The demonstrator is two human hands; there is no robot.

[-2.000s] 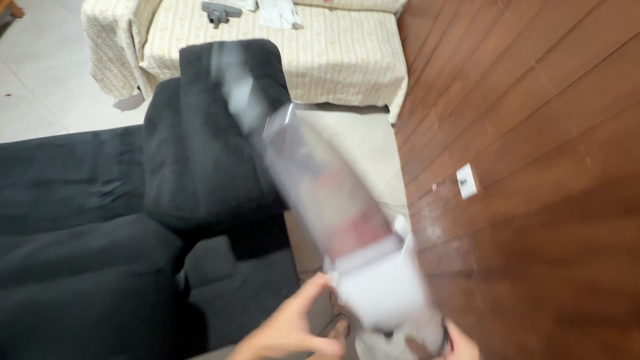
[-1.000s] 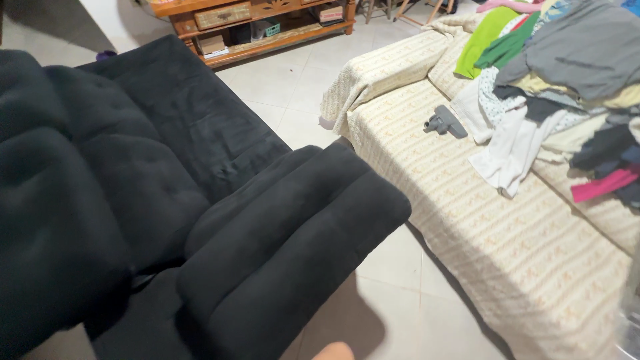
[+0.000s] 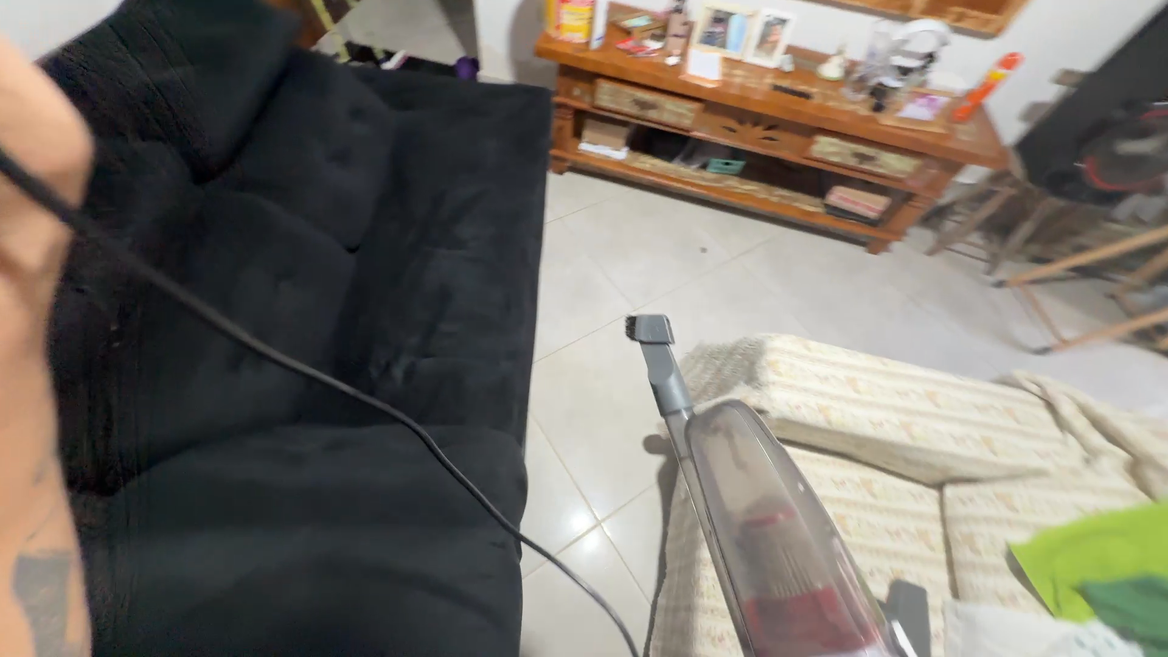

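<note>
A handheld vacuum cleaner (image 3: 776, 529) with a see-through dust cup and red parts inside rises from the bottom edge, right of centre. Its grey brush nozzle (image 3: 653, 329) points up over the floor. The vacuum's handle is out of frame, and my right hand is not seen. At the far left edge my left hand (image 3: 41, 137) is raised, blurred and partly cut off, its fingers not distinguishable. A black power cord (image 3: 365, 397) crosses in front of it and runs down past the black sofa (image 3: 438, 274) to the bottom edge.
Right of the vacuum stands a sofa with a cream patterned cover (image 3: 876, 401), bearing green and white clothes (image 3: 1077, 557) and a grey nozzle (image 3: 908, 611). A wooden TV stand (image 3: 730, 123) is at the back, a black loudspeaker (image 3: 1104, 146) at the right. Tiled floor (image 3: 593, 438) lies between the sofas.
The vacuum, between both hands two seconds ago and absent from the one-second-old frame, is in view again at the lower right. My left hand and the cord now show at left. The view has turned widely.
</note>
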